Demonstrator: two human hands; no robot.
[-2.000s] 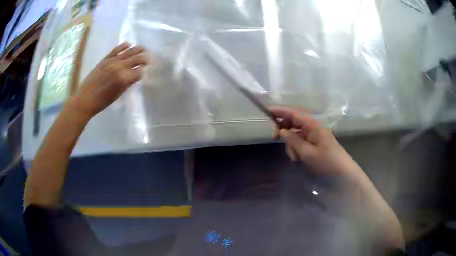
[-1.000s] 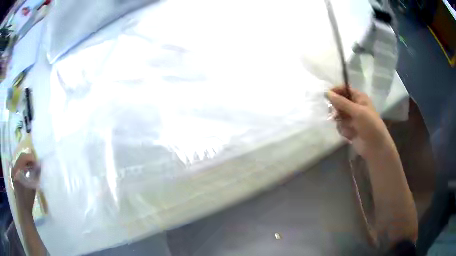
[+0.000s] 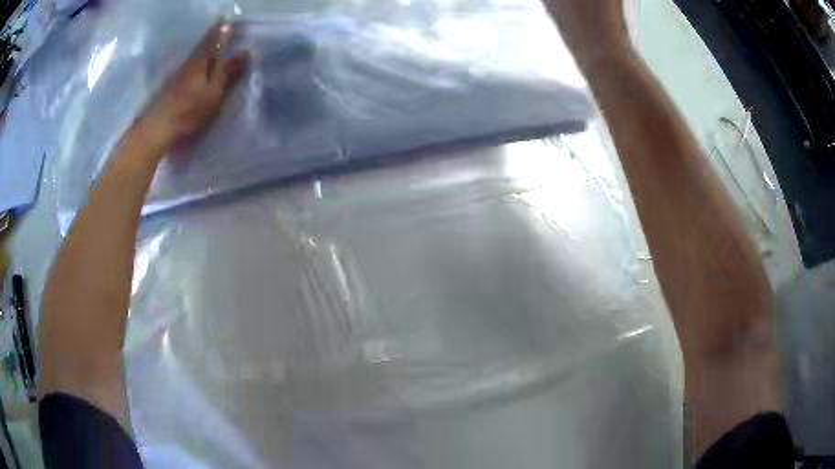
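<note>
A large clear plastic bag [image 3: 394,302] lies spread in front of me, with glare streaks and wrinkles. Beyond it lies a stack of bags [image 3: 394,119], bluish and cloudy, with a dark fold edge. My left hand [image 3: 197,92] is at the left part of the stack, blurred, with plastic around its fingers; whether it grips a layer is unclear. My right arm reaches over the right side to the top edge, where only the base of my right hand [image 3: 591,23] shows. Its fingers are cut off by the frame. The thin stick cannot be seen.
A black marker pen [image 3: 22,330] lies at the far left, near white paper sheets [image 3: 20,156]. Thin clear scraps or strands [image 3: 746,174] lie on the white table cover [image 3: 677,55] at the right. A dark long object [image 3: 778,101] stands beyond the right table edge.
Both hands have moved up and away from me, onto the stack side. The stack now fills the upper view. The stick and the label strip have gone out of sight.
</note>
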